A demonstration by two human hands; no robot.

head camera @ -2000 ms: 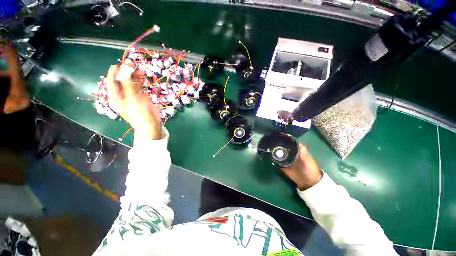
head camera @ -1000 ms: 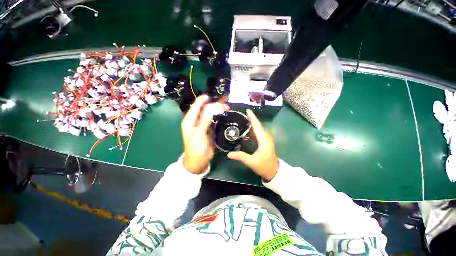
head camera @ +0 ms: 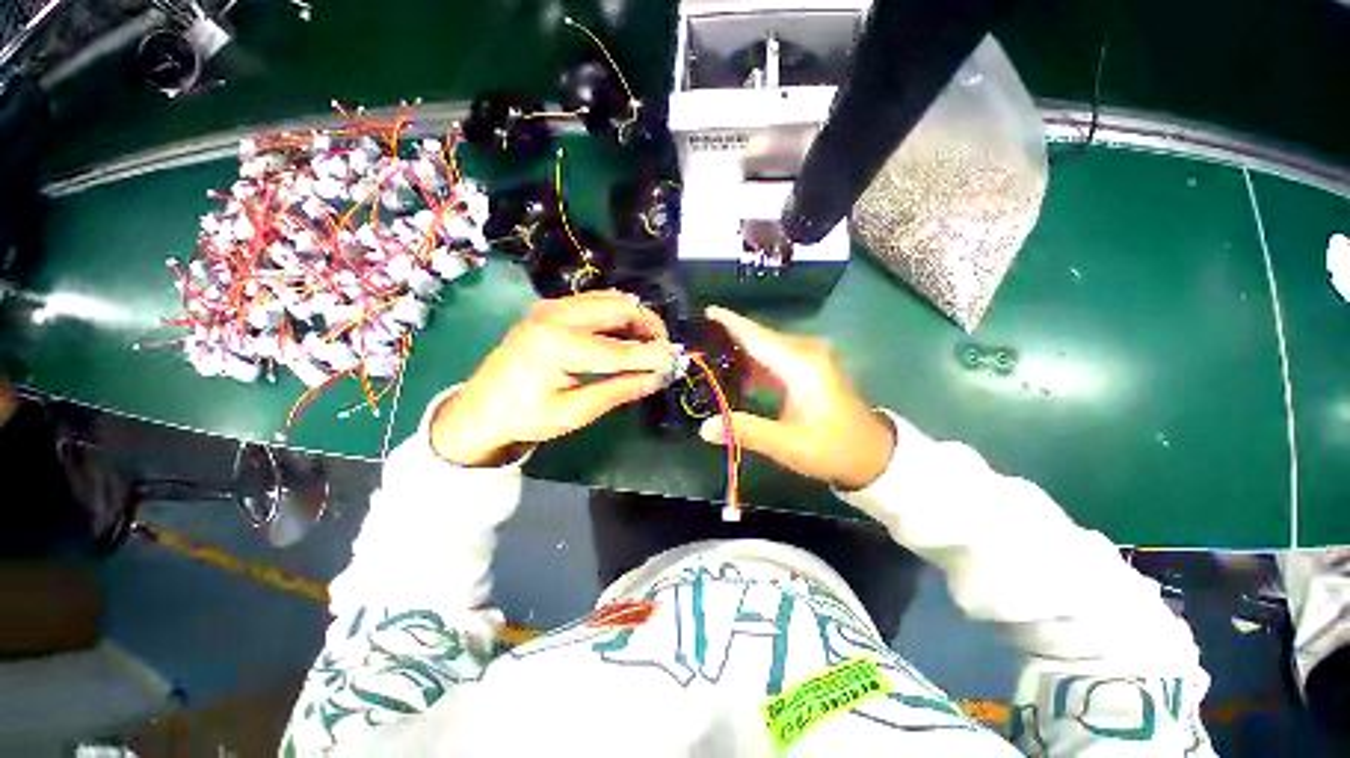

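Observation:
My left hand (head camera: 570, 370) pinches a small white wired connector (head camera: 678, 360) at the near face of a black housing (head camera: 684, 407). The connector's red-orange lead hangs down over the housing to a small white plug near the bench's front edge. My right hand (head camera: 800, 400) holds the right side of the housing between thumb and fingers. The housing is partly hidden by my fingers, and whether the connector is seated in it cannot be told.
A tangled pile of wired connectors (head camera: 318, 259) lies at left. Several black housings (head camera: 570, 259) with yellow leads stand behind my hands. The screw feeder (head camera: 755, 141), the thick black electric screwdriver (head camera: 903, 111) and a clear bag of screws (head camera: 962, 208) are behind and right.
My left hand has moved from the connector pile to the black housing, bringing a wired connector. My right hand has brought the housing left, away from the screwdriver tip. The view has shifted.

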